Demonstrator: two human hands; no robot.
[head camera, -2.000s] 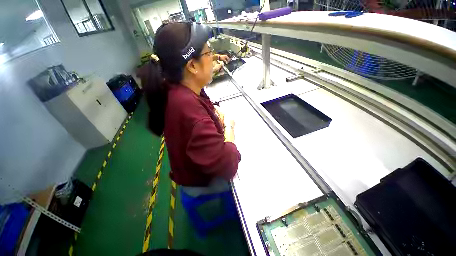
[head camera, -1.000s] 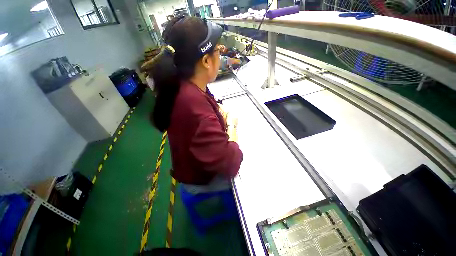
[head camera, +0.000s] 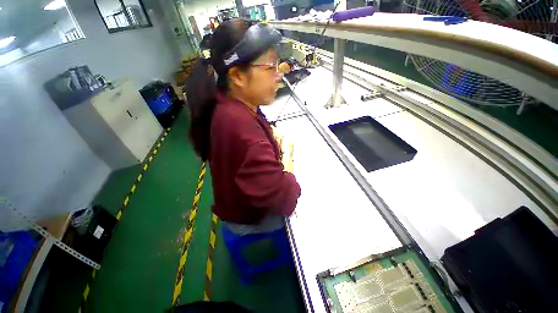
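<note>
Neither of my hands is in the picture. A green-edged circuit board panel (head camera: 391, 290) with pale tan units lies in its dark carrier (head camera: 361, 264) at the bottom right, cut off by the lower edge. Small dark components (head camera: 418, 282) stand in a row on its right part. A large black component tray (head camera: 508, 263) lies right of the board, beyond the rail, with tiny specks near its bottom. A dark shape (head camera: 211, 307) at the bottom edge is too cut off to name.
A person in a dark red top (head camera: 245, 165) sits at the line on a blue stool (head camera: 254, 250). A smaller black tray (head camera: 373, 143) lies beyond the line rail (head camera: 361, 178). A post (head camera: 338, 70) holds up the white shelf (head camera: 428, 36). A cabinet (head camera: 119, 122) stands at the left wall.
The view has shifted slightly, so the bench things sit a little further right. The seated person's head has turned more toward the bench side and shows glasses. The board stays in its place.
</note>
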